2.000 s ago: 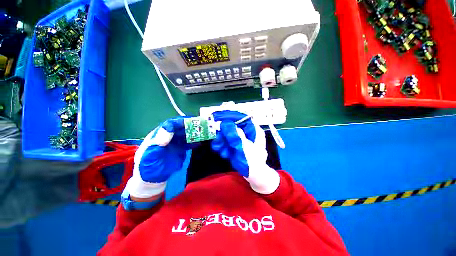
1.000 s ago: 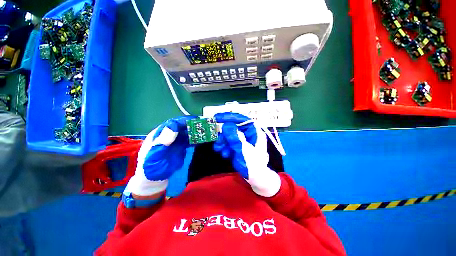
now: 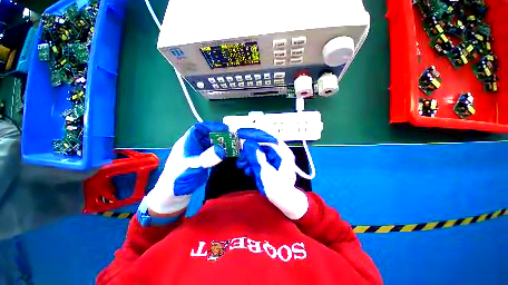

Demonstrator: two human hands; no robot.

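A green circuit board [image 3: 225,143] is held between my two gloved hands, in front of the power strip [image 3: 273,126]. My left hand [image 3: 195,158], in a white glove with blue fingers, grips its left side. My right hand [image 3: 264,158], gloved alike, is at its right edge and holds the end of a thin white cable [image 3: 309,161]; the fingers hide the cable's tip. The bench meter [image 3: 253,58] stands behind the strip with yellow digits lit. A white plug [image 3: 300,104] hangs below its red-ringed terminal [image 3: 303,86].
A blue tote [image 3: 100,94] of boards is on the left, a red tote [image 3: 402,72] with boards on the right. A red plastic frame [image 3: 125,177] is below the blue tote. A grey sleeve of another person [image 3: 39,195] is at the far left.
The board has turned and looks narrower, with my left hand's fingers now over its lower left part. The cable loop by my right hand has changed shape. The view has shifted slightly.
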